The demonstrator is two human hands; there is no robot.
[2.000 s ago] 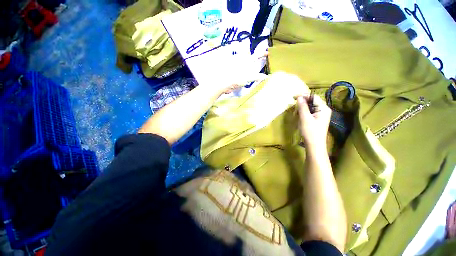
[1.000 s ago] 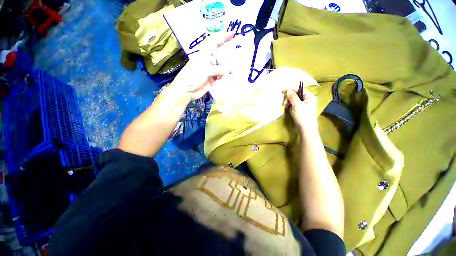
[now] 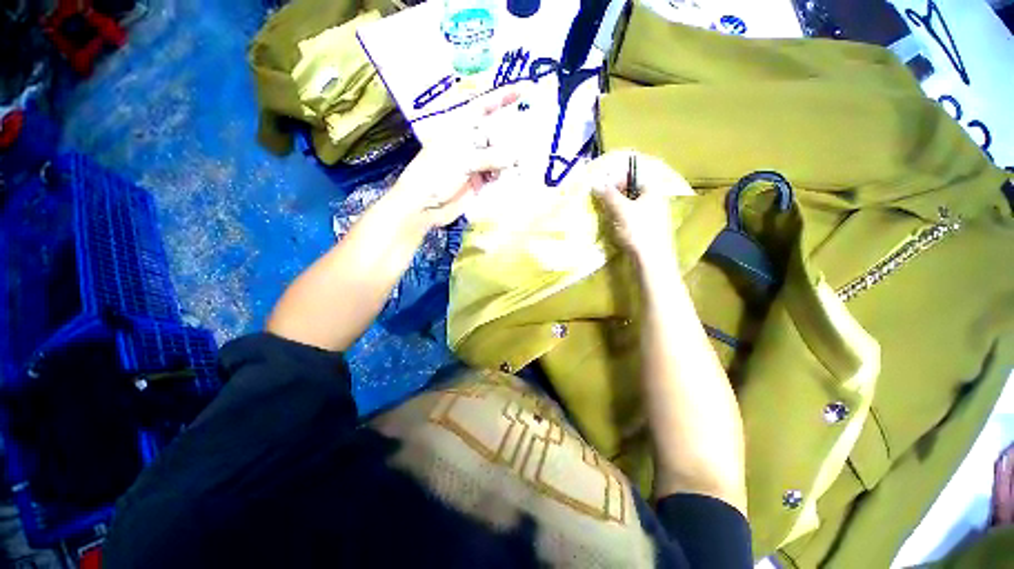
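Note:
A mustard jacket (image 3: 767, 128) lies spread over the table and my lap, with round silver buttons (image 3: 835, 412) and a glittering trim strip (image 3: 898, 258). Its shiny pale yellow lining (image 3: 523, 261) is turned up and overexposed near my hands. My right hand (image 3: 636, 211) is on the lining with a small dark tool (image 3: 633, 176) sticking up from its fingers; the tool's type is unclear. My left hand (image 3: 461, 167) is raised at the lining's left edge, fingers partly spread and washed out by glare. No needle or thread can be made out.
A black hanger (image 3: 761, 200) shows inside the jacket; another (image 3: 565, 111) lies on the white table. A white board holds dark tools (image 3: 513, 67) and a green-blue labelled item (image 3: 468, 33). Folded mustard jackets (image 3: 334, 83) are at upper left. Blue crates (image 3: 117, 239) stand on the blue floor.
Since two seconds ago, my left hand has let go of the lining's edge and risen. My right hand has moved a little up and left, with the dark tool now upright.

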